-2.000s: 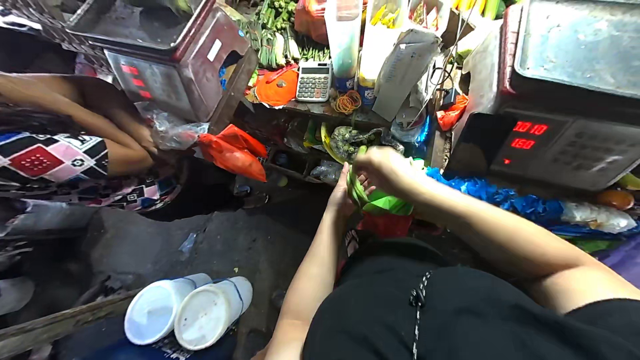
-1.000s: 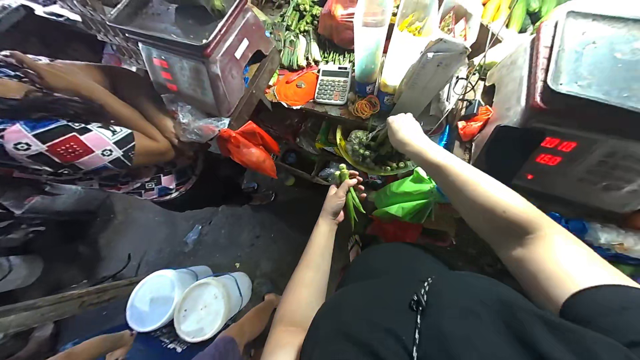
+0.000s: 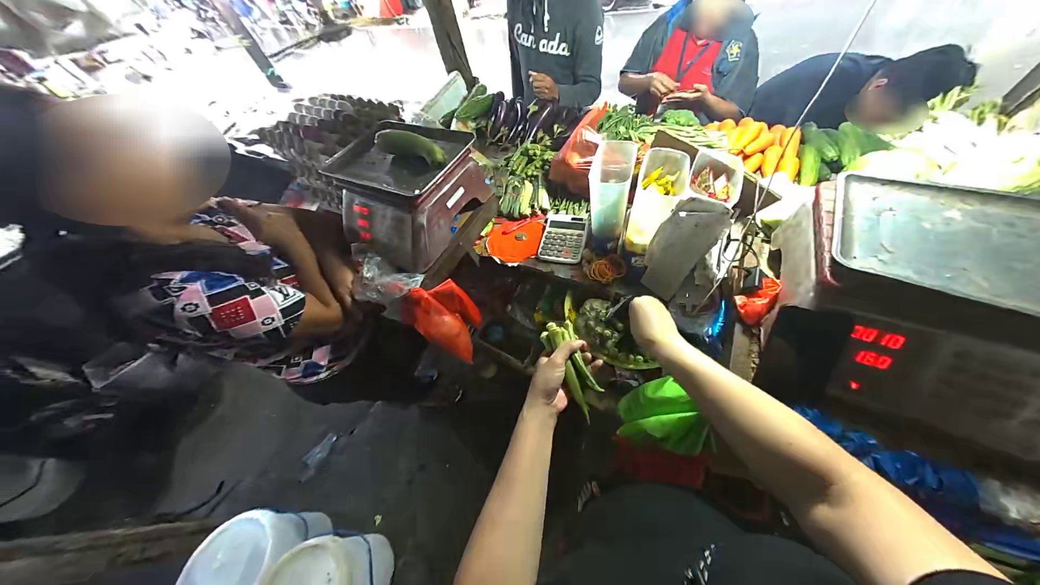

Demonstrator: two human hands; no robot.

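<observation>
My left hand [image 3: 556, 375] is closed around a small bunch of okra [image 3: 574, 370], whose stem ends point up and away from me. To its right, my right hand [image 3: 650, 318] is over a basket of dark green vegetables [image 3: 613, 329]; its fingers are hidden, so I cannot tell whether it holds anything. A green plastic bag [image 3: 665, 414] lies just below the basket, between my forearms.
A digital scale with a cucumber [image 3: 410, 146] stands left of a calculator [image 3: 563, 238], another scale [image 3: 942, 236] at right. Clear containers [image 3: 611, 191] line the stall's edge. A person sits at left; several people stand beyond the vegetables. White buckets [image 3: 268, 548] are at lower left.
Two seconds ago both hands were together at the green bag. They have moved apart, the left now with okra, the right over the basket. The view has tilted up.
</observation>
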